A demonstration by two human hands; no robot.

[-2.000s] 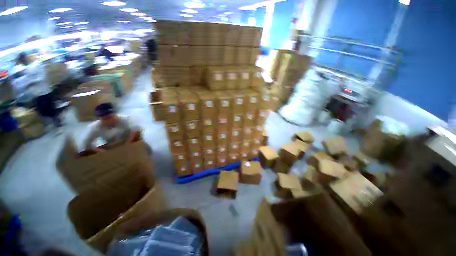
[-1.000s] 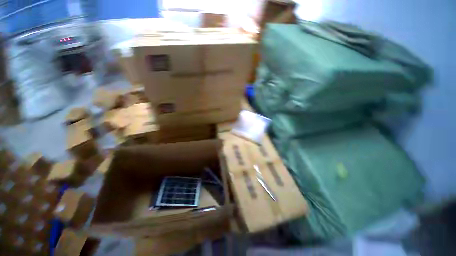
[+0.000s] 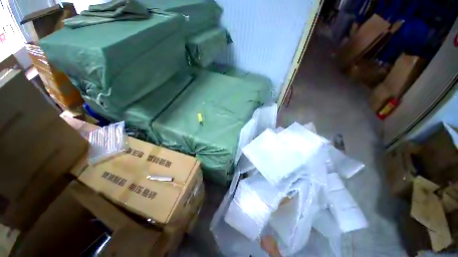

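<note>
A large loose pile of milky white film or foam sheets (image 3: pixel 281 155) spreads over the lower middle right. Part of one hand, taken as my right hand (image 3: pixel 270 246), shows at the bottom edge against the pile. It is small and cut off, so its grip cannot be told. My left hand is out of the picture. A small brown patch shows among the sheets; what it is cannot be told.
A closed printed carton (image 3: pixel 145 180) at lower left bears a silvery stick (image 3: pixel 159 178) and a ribbed clear bag (image 3: pixel 107 142). An open carton (image 3: pixel 75 221) is beside it. Green-wrapped bales (image 3: pixel 201 115) stand behind; opened cartons (image 3: pixel 432 211) lie at right.
The view has swung far to the right, from the stacked pallet, past the open supply carton, to the white pile. A hand now shows at the bottom edge.
</note>
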